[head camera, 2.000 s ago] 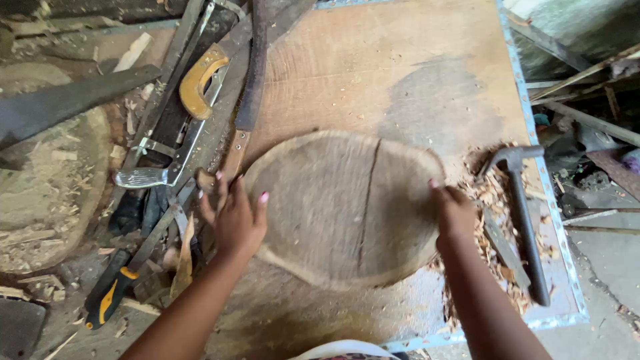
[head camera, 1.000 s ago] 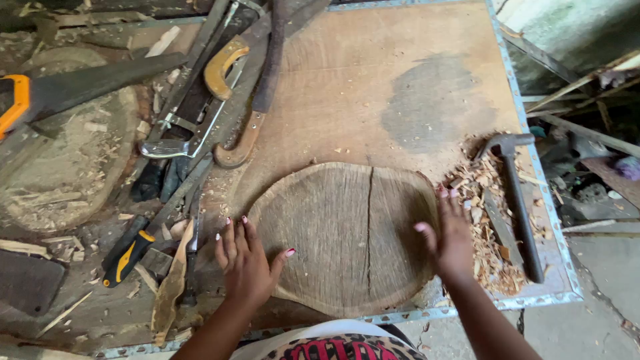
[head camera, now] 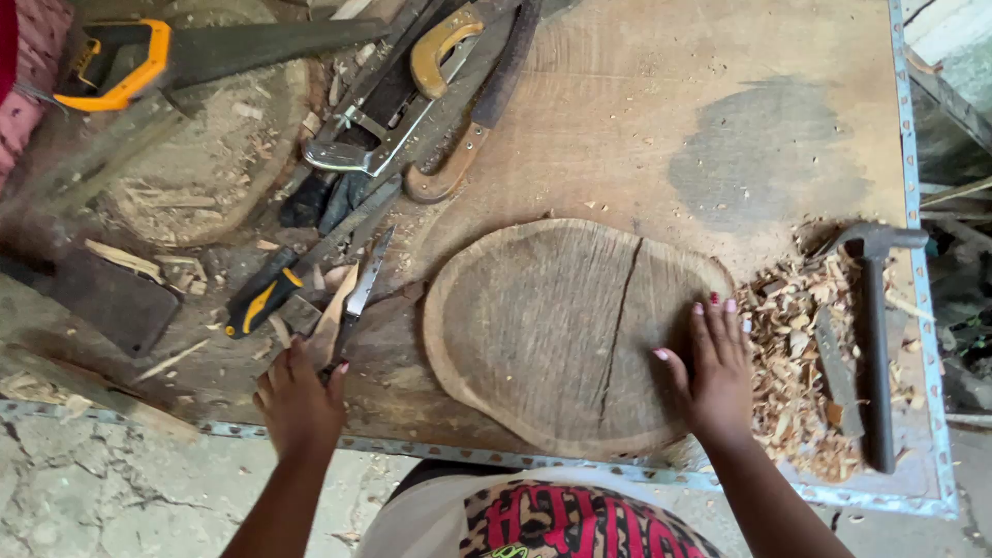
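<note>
An oval wood slice [head camera: 535, 333] with a bark-edged rim and a long dark crack lies flat at the front of the workbench. My right hand [head camera: 717, 372] rests on its right edge, fingers extended and thumb apart. To the left of the slice, my left hand [head camera: 302, 399] has its fingertips at the lower ends of a pointed wood piece [head camera: 332, 318] and a knife [head camera: 366, 275] with a dark handle. The knife's blade points away from me. Whether the fingers grip either one is hidden. A black and yellow tool handle [head camera: 263, 298] lies just beyond that hand.
A claw hammer [head camera: 876, 349] lies on wood shavings [head camera: 790, 372] at right. A hacksaw [head camera: 387, 143], a wooden-handled curved blade [head camera: 473, 132] and a handsaw [head camera: 232, 50] lie farther back at left. Another round wood slice [head camera: 209, 170] bears chips. Part of a person's pink clothing [head camera: 27, 85] shows at upper left.
My left hand has left the wood slice's side and moved left to the knife and the pointed wood piece. My right hand remains at the slice's right edge. The view has shifted left.
</note>
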